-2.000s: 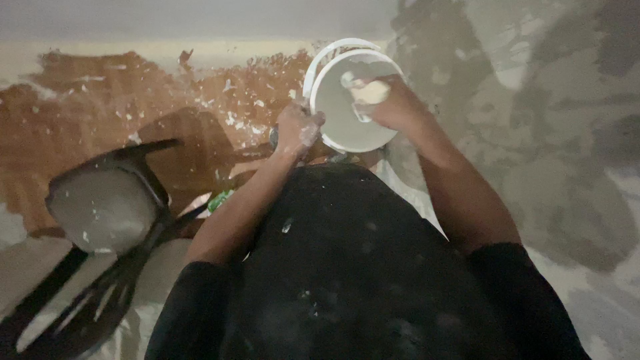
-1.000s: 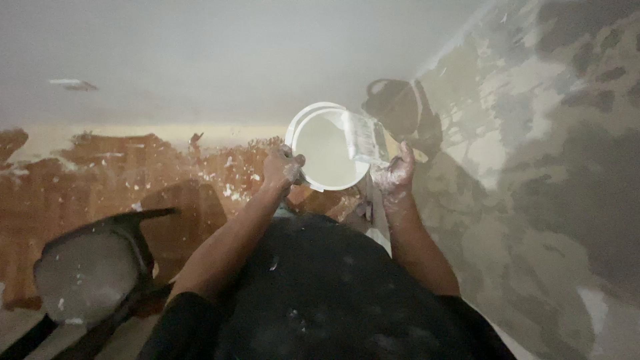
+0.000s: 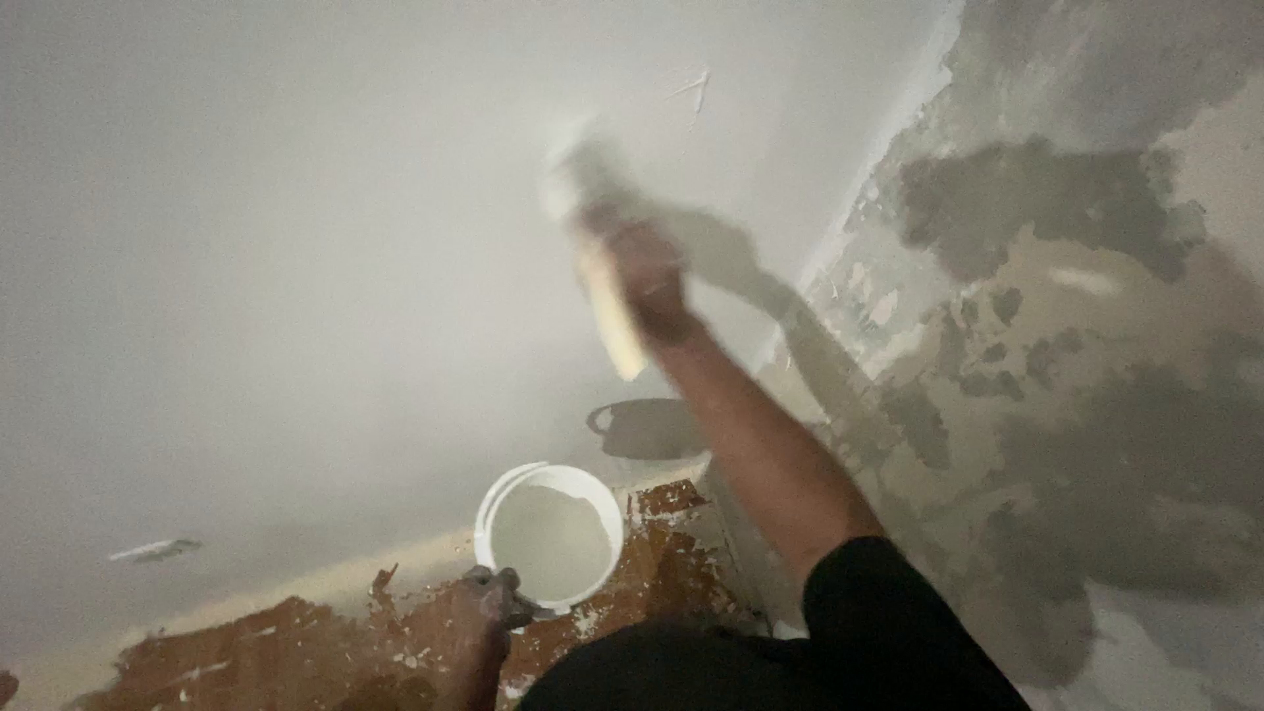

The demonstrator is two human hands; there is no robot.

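Note:
My left hand (image 3: 499, 597) grips the rim of a white plastic bucket (image 3: 614, 528) at the lower middle. Pale liquid (image 3: 553, 543), perhaps paint, lies inside it. Above and to the right, my right hand (image 3: 642, 267) is closed around the light-coloured handle of a wide brush (image 3: 617, 316). The brush head is blurred and points up and away from me, over the pale wall (image 3: 346, 296). Whether its bristles touch the wall cannot be told.
A patchy grey and beige wall (image 3: 1037, 444) stands on the right and meets the pale wall at a corner. Reddish-brown peeling surface (image 3: 257, 652) with white specks runs along the bottom. A small raised mark (image 3: 153, 550) is on the pale wall at the lower left.
My right hand has moved from beside the bucket up towards the pale wall, with the brush in it. My left hand still holds the bucket. The view has tilted upward.

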